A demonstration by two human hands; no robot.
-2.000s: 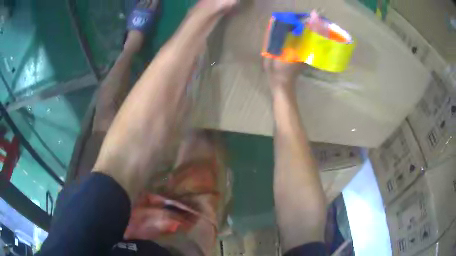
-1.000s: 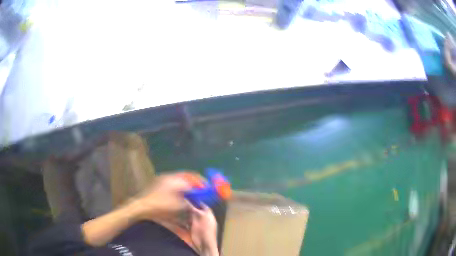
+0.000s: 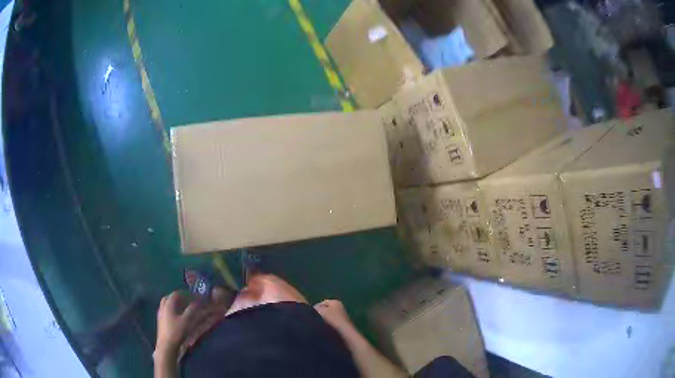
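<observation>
A large plain brown carton (image 3: 285, 181) stands closed on the green floor in front of me, its top unprinted. My left hand (image 3: 172, 317) is low at the left, below the carton's near edge and apart from it, with fingers curled. My right hand (image 3: 333, 311) is low near my body, also apart from the carton. Its fingers are small and partly hidden, so I cannot tell whether it holds anything. No tape dispenser shows now.
Printed brown cartons (image 3: 525, 236) are stacked at the right, beside an open carton (image 3: 374, 55). Another carton (image 3: 437, 332) is at the lower right near a white surface (image 3: 548, 325). Yellow-black lines cross the floor (image 3: 229, 66). My slippered feet (image 3: 198, 284) are below the large carton.
The view has turned from the white table to the cartons on the floor. My hands, earlier together at the blue and orange tape dispenser, are now apart. The dispenser is out of sight.
</observation>
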